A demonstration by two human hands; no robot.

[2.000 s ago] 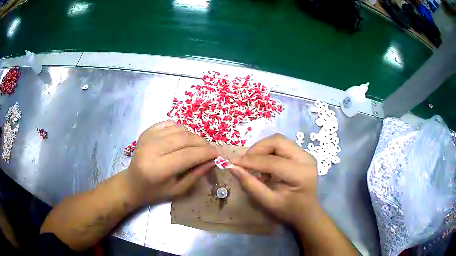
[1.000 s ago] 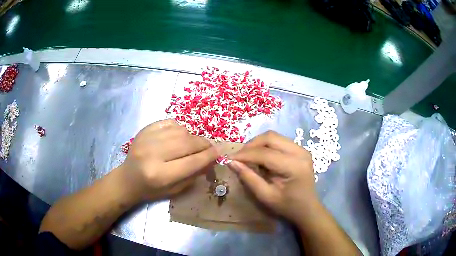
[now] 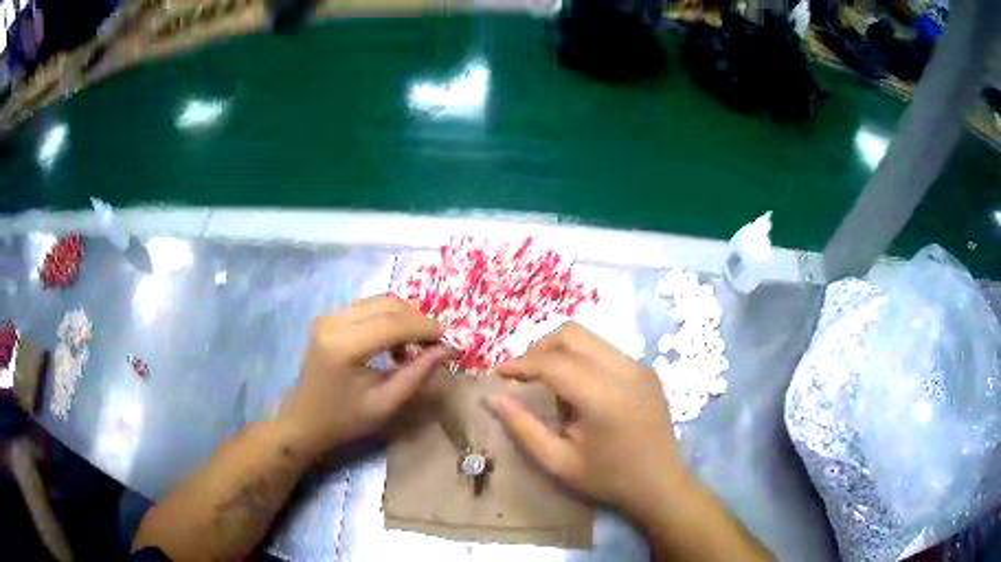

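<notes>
My left hand point(image 3: 373, 368) is at the near left edge of the red-and-white parts heap point(image 3: 494, 288), thumb and forefinger pinched together on a tiny whitish piece point(image 3: 449, 345), blurred. My right hand point(image 3: 576, 412) is over the right side of the brown cardboard pad point(image 3: 494, 516), thumb and forefinger apart; no piece shows between them. The small round holder point(image 3: 473, 464) sits on the pad amid brown stains, below both hands. White rings point(image 3: 694, 351) lie spread to the right of the heap.
A clear plastic bag of white parts point(image 3: 878, 406) bulges at the right. A small white bottle point(image 3: 752, 255) stands by the grey post point(image 3: 906, 165). A green conveyor point(image 3: 329, 132) runs behind the bench. Small clusters point(image 3: 138, 366) lie at the left, near another person's arm point(image 3: 38, 499).
The view has tilted up, showing more beyond the conveyor. My hands have come apart. The red-and-white piece once held between them is now unclear, with only a whitish bit at my left fingertips.
</notes>
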